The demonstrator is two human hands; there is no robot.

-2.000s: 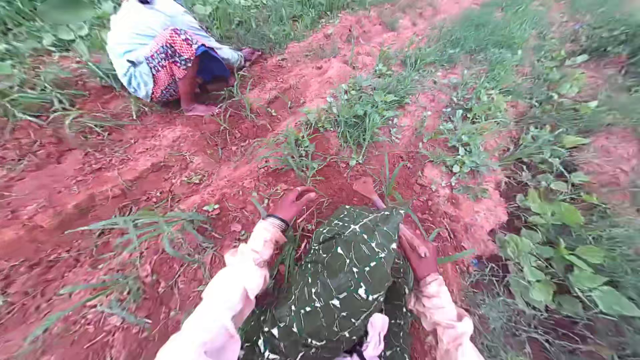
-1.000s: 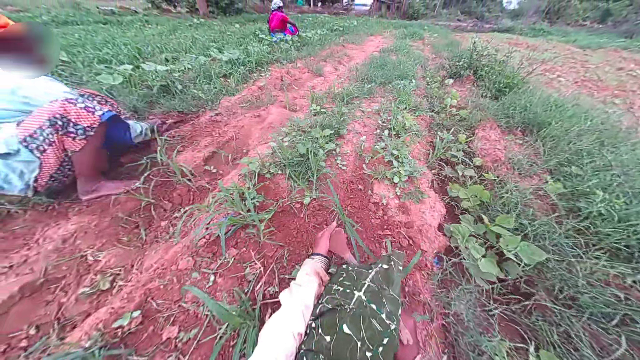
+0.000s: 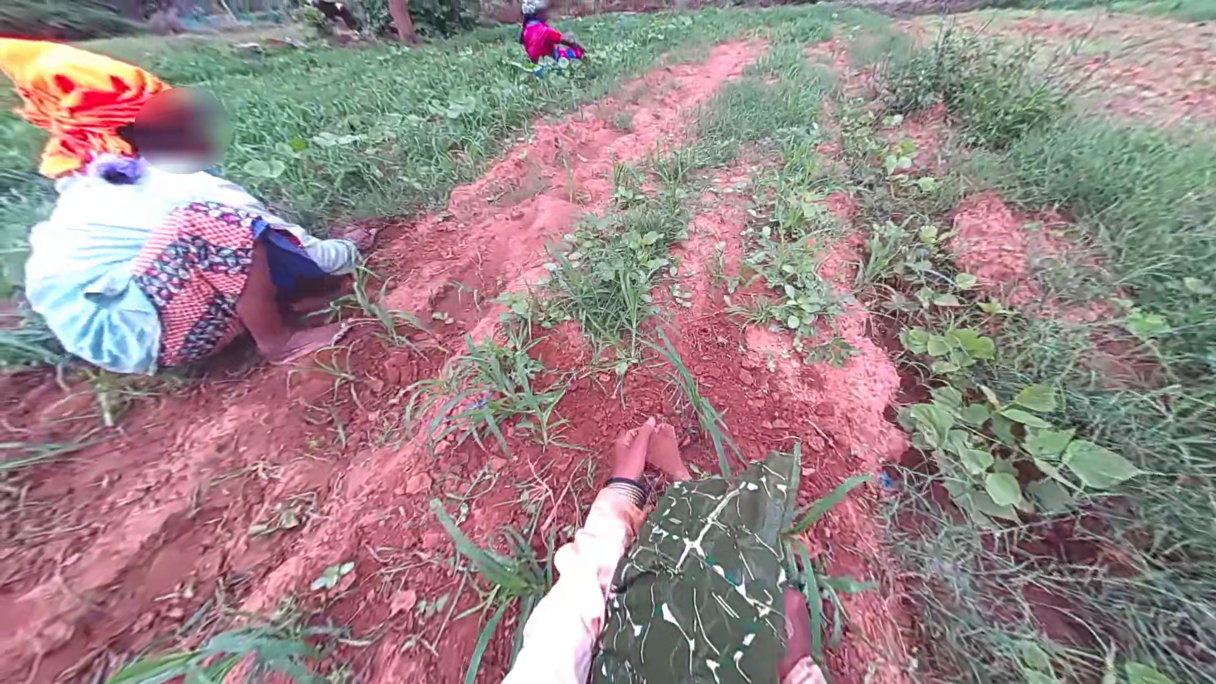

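Note:
Low over the red soil, my left hand (image 3: 631,454), with dark bangles (image 3: 627,488) at the wrist, lies beside what looks like my bare foot (image 3: 667,452). Its fingers are small and blurred, so whether they hold anything cannot be told. Dark green patterned cloth (image 3: 703,579) covers my bent legs. Of my right hand (image 3: 796,627) only a part shows at the cloth's right edge; its fingers are hidden. Grass blades (image 3: 698,399) rise just beyond the foot, and a grass clump (image 3: 503,389) grows farther left.
A crouching person in a pale top (image 3: 95,256) reaches to the soil at left. Another person in pink (image 3: 541,41) is low in the far field. Broad-leaved plants (image 3: 1007,446) grow at right. Weeds (image 3: 617,275) line the ridge ahead.
The view has tilted up to show more of the field. My right hand, seen beside the cloth two seconds ago, is now mostly hidden at its lower right edge.

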